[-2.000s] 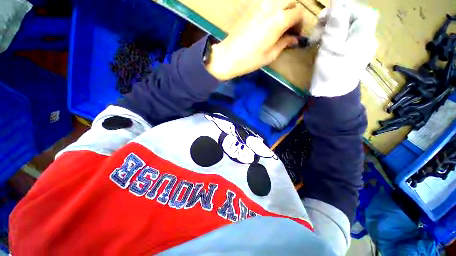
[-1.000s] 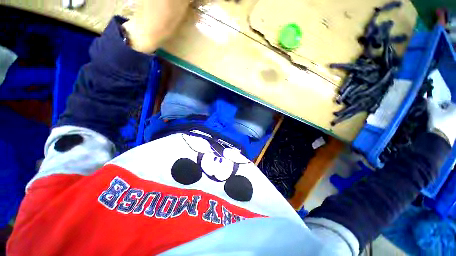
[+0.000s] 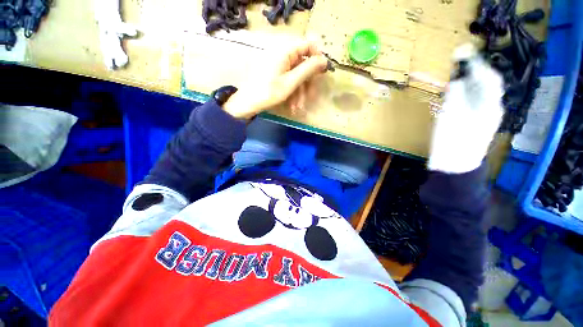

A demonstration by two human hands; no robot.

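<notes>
My bare left hand (image 3: 278,76), with a dark band at the wrist, pinches a small dark rubber piece (image 3: 330,64) at its fingertips above the bench. My right hand (image 3: 466,115), in a white glove, is blurred at the right side of the bench, beside the loose pile of long black parts (image 3: 521,57). A dark part (image 3: 463,69) shows between its gloved fingers; its shape is unclear. The hands are apart. A round bright green lid (image 3: 364,46) lies between them on the cardboard sheet (image 3: 422,25).
Small dark pieces (image 3: 224,14) are heaped at the bench's far edge. A crumpled white glove (image 3: 112,32) and chunky dark parts (image 3: 22,16) lie left. A blue tray (image 3: 532,198) with black parts is right. An open drawer of thin black pieces (image 3: 399,217) is below.
My gloved right hand has come back left from the blue tray to the bench. My left hand has moved from the left side towards the green lid and now shows a small dark piece.
</notes>
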